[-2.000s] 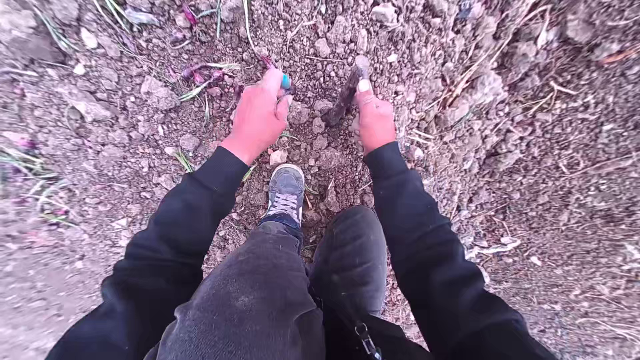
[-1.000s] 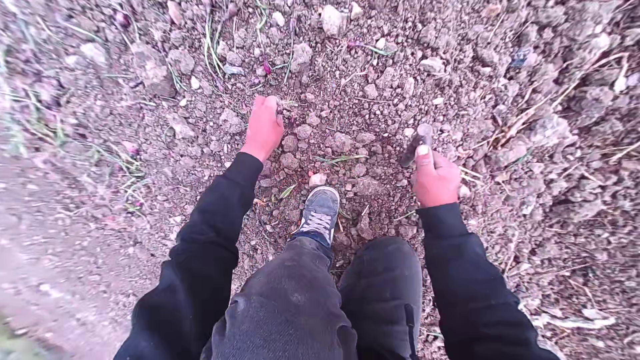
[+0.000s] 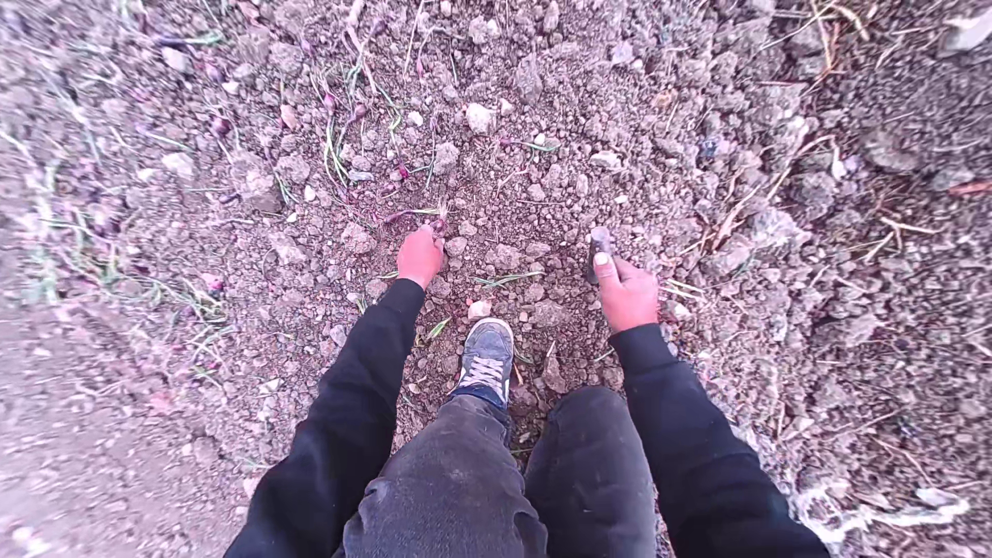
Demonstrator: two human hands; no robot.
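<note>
My left hand [image 3: 421, 257] is at the soil left of centre, its fingers closed at a small purple onion plant [image 3: 438, 223] with pale roots. Whether the fingers grip it cannot be told for sure. My right hand [image 3: 626, 293] is closed around a short dark tool handle [image 3: 599, 252], thumb on top, to the right of my shoe; the lower part of the tool is hidden. Purple onions with green leaves [image 3: 333, 151] lie on the ground beyond my left hand, and one thin onion seedling [image 3: 531, 145] lies farther forward between the hands.
Cloddy soil with stones surrounds my shoe [image 3: 487, 360]. A pale stone [image 3: 479, 310] touches the ground at its toe. More onion plants [image 3: 194, 302] lie scattered at the left. Dry roots and stalks [image 3: 732, 217] stick out of rougher clods at the right.
The dark tool stays in my right hand, which is farther from my left hand than two seconds ago. The blue-green thing seen at my left hand in the oldest frame no longer shows.
</note>
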